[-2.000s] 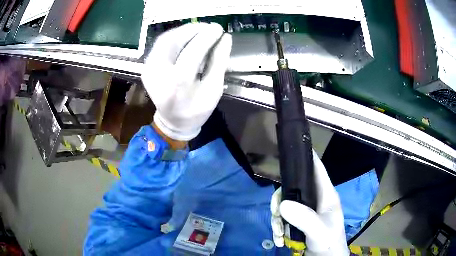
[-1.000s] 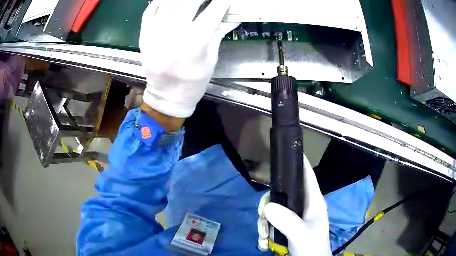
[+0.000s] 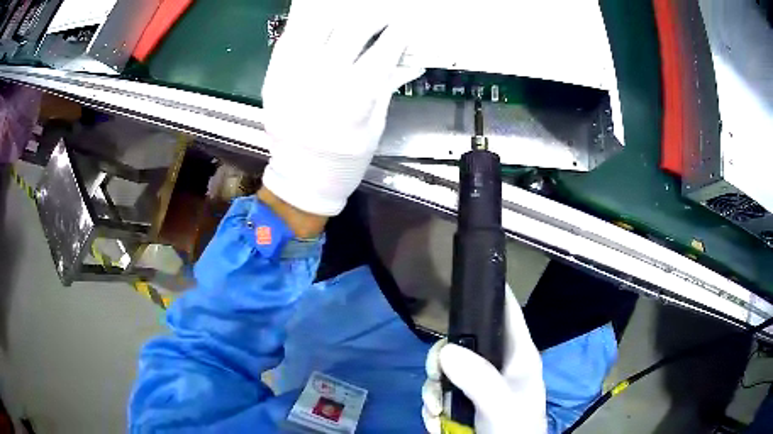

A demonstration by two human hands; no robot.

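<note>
A silver-white unit chassis (image 3: 525, 38) lies in front of me, its open slot facing me. A green circuit board (image 3: 517, 88) with small components shows inside the slot, above the bare metal bottom flange (image 3: 508, 136). My right hand (image 3: 500, 381), in a white glove, is wrapped around the rear of a black electric screwdriver (image 3: 479, 246). The driver's bit (image 3: 479, 119) points into the slot, its tip at the row of components. My left hand (image 3: 330, 110), in a white glove, lies over the left part of the chassis. Its fingertips are unclear against the white case.
Red pads (image 3: 670, 93) stand beside the units on the green mat (image 3: 225, 55). Another unit (image 3: 746, 102) with a fan is at right. The aluminium edge rail (image 3: 585, 225) runs in front. A black cord (image 3: 670, 363) hangs lower right. A metal stand (image 3: 72, 212) is at lower left.
My left hand has moved from the slot's left end up onto the case and opened out from its bunched pose. The right hand keeps its grip on the driver; the chassis sits lower in view.
</note>
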